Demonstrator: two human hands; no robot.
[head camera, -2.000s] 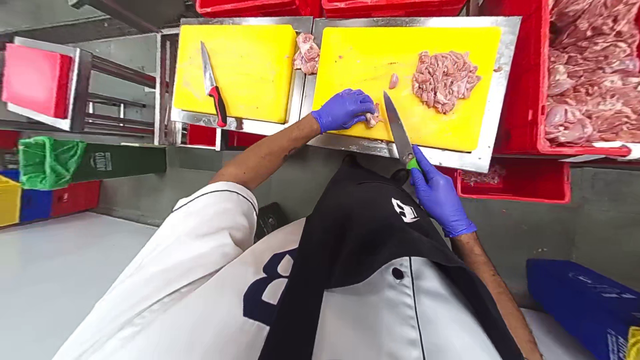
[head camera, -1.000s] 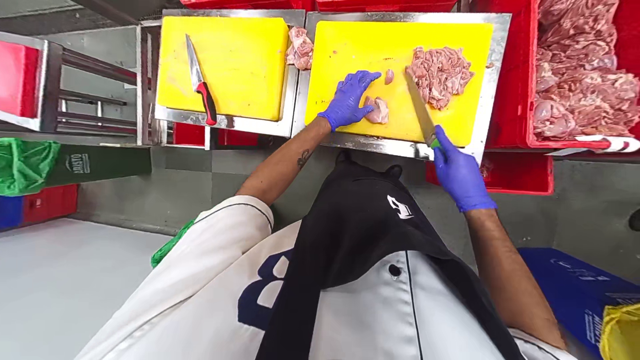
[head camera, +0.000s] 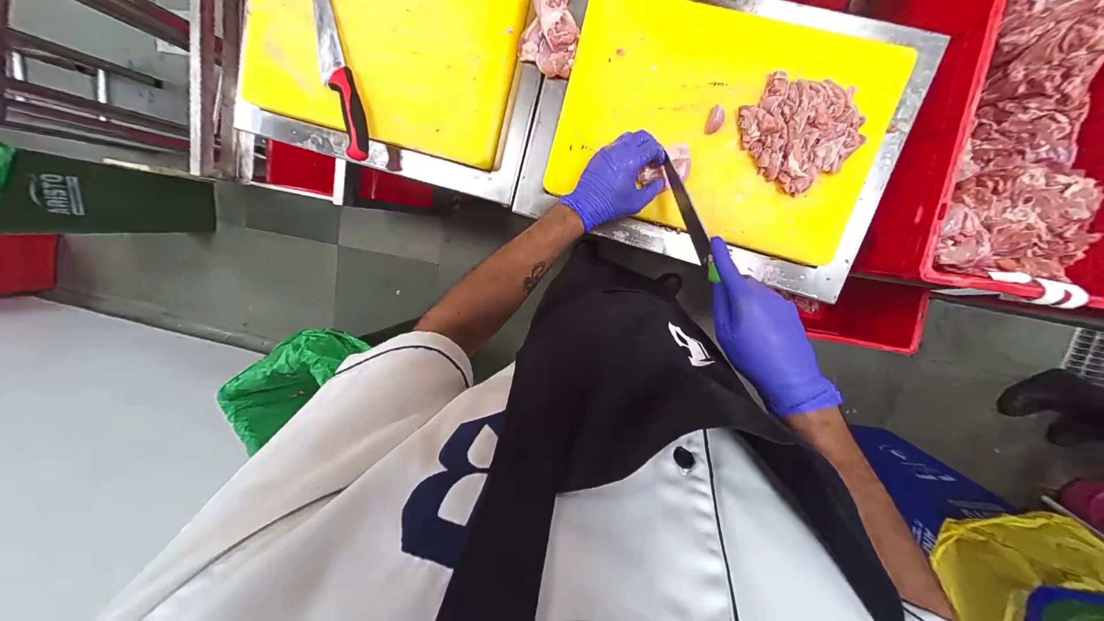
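Note:
My left hand (head camera: 617, 179), in a purple glove, presses a piece of raw meat (head camera: 678, 161) on the near part of a yellow cutting board (head camera: 655, 86). My right hand (head camera: 759, 332), gloved alike, grips a green-handled knife (head camera: 687, 211), its blade tip touching the meat beside my left fingers. A heap of cut raw meat (head camera: 800, 131) lies at the board's right, with a small scrap (head camera: 714, 119) to its left. Another raw piece (head camera: 550, 39) rests between the two boards.
A red-and-black-handled knife (head camera: 348, 112) lies on a second yellow board (head camera: 423, 78) at left. Red crates (head camera: 940, 198) stand at right, one full of raw meat (head camera: 1022, 172). Below are a green bag (head camera: 289, 388), a blue bin (head camera: 923, 483) and a yellow bag (head camera: 1018, 552).
A second ago the knife blade was beside the meat heap and my left hand had spread fingers; now the blade is at the piece by my left hand, and those fingers are drawn in.

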